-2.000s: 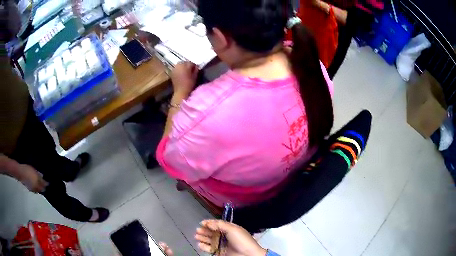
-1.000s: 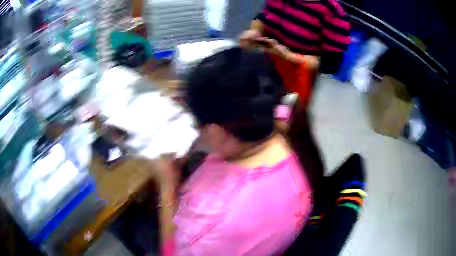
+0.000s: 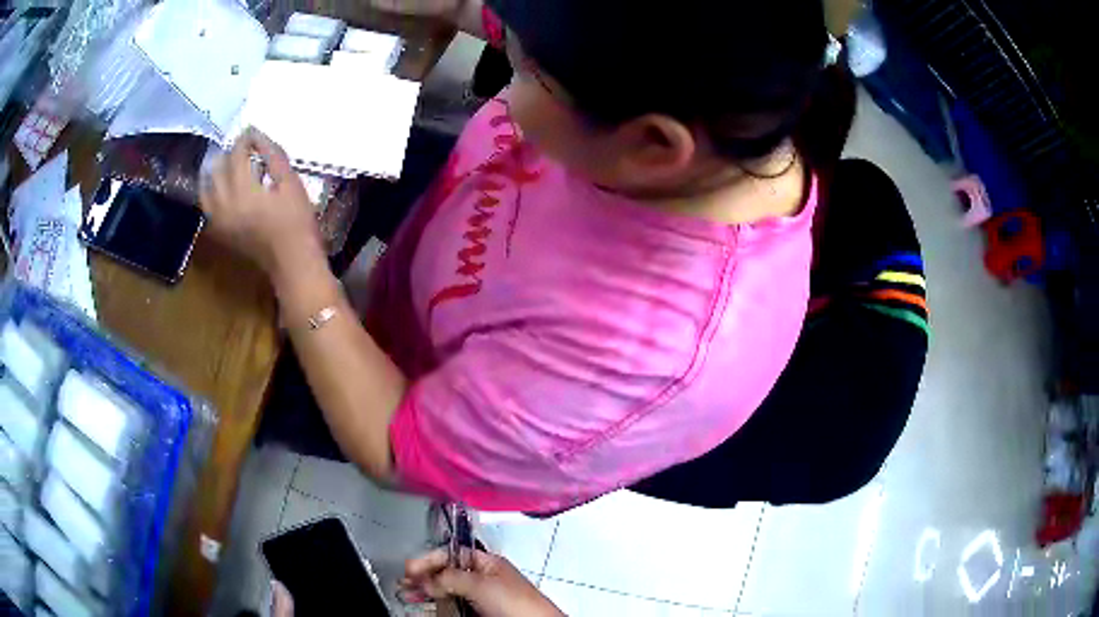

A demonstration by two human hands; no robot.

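My left hand (image 3: 283, 599) is mostly cut off by the bottom edge; its thumb shows against a black smartphone (image 3: 323, 566) with a dark screen. My right hand (image 3: 482, 583), low in the picture, has its fingers around a thin dark object, perhaps a pen (image 3: 462, 539). Both hands are beside the desk and behind a seated person in a pink top.
The person's hand (image 3: 259, 199) is by a white pad (image 3: 344, 118) on the wooden desk (image 3: 217, 331). Another phone (image 3: 142, 229), papers and small white pieces lie there. A blue-rimmed tray (image 3: 181, 452) of white pieces is at left. A black chair back stands right of centre.
The view has swung and come nearer the desk. The standing people have left the picture. My hands, absent one second ago, show again with the phone and thin object.
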